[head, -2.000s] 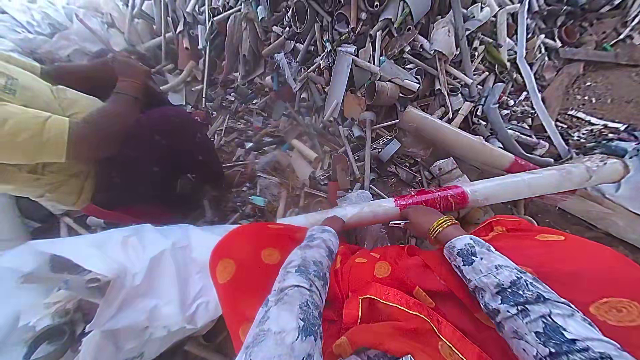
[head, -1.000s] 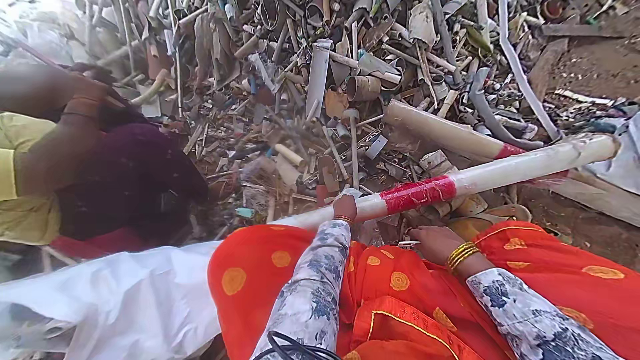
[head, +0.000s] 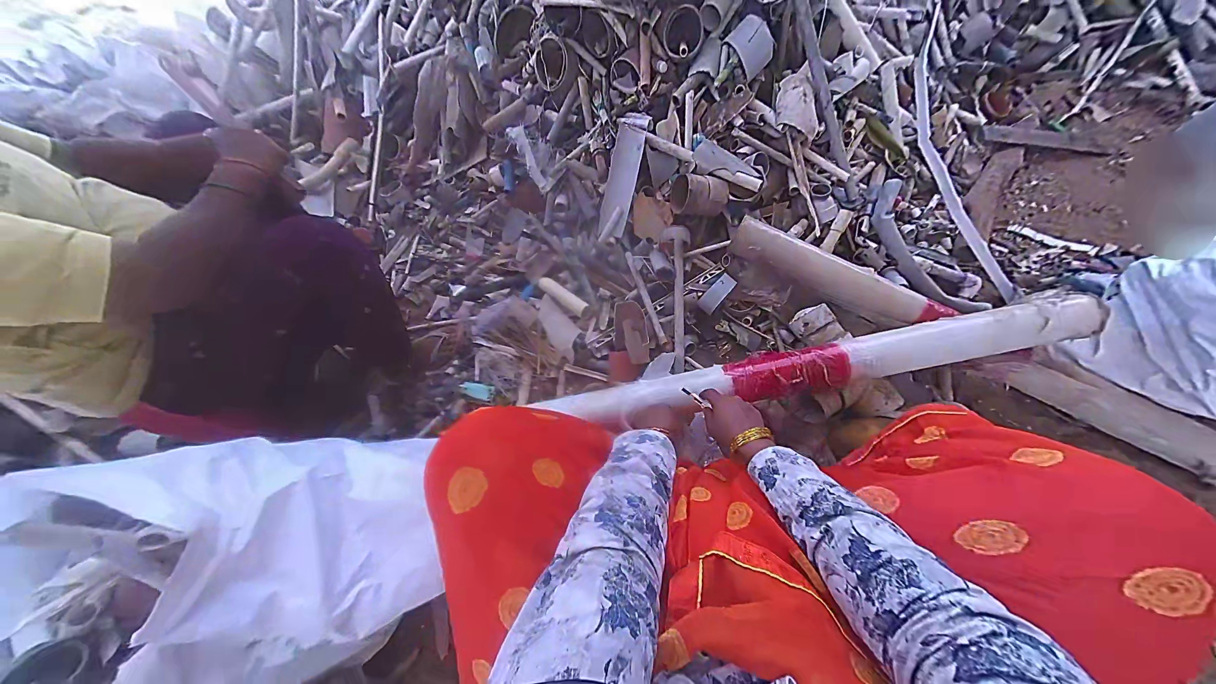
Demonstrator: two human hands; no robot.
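Observation:
A long white plastic pipe lies slantwise across my lap, with a band of red tape around its middle. My right hand, with yellow bangles at the wrist, is at the near side of the pipe, just left of the tape, closed on a small thin object that has a dark tip. Close to its left, my left hand is blurred against the pipe's near side; its fingers cannot be made out. Red cloth with orange dots covers my legs.
A heap of scrap plastic pipes spreads ahead. Another thick pipe with red tape lies beyond mine. At the left sits a person in yellow, arms bent. A white sack holding scrap is at lower left; white cloth lies at right.
My left hand, on top of the pipe a second ago, is now lower at its near side, close to my right hand. My right hand has moved nearer the pipe.

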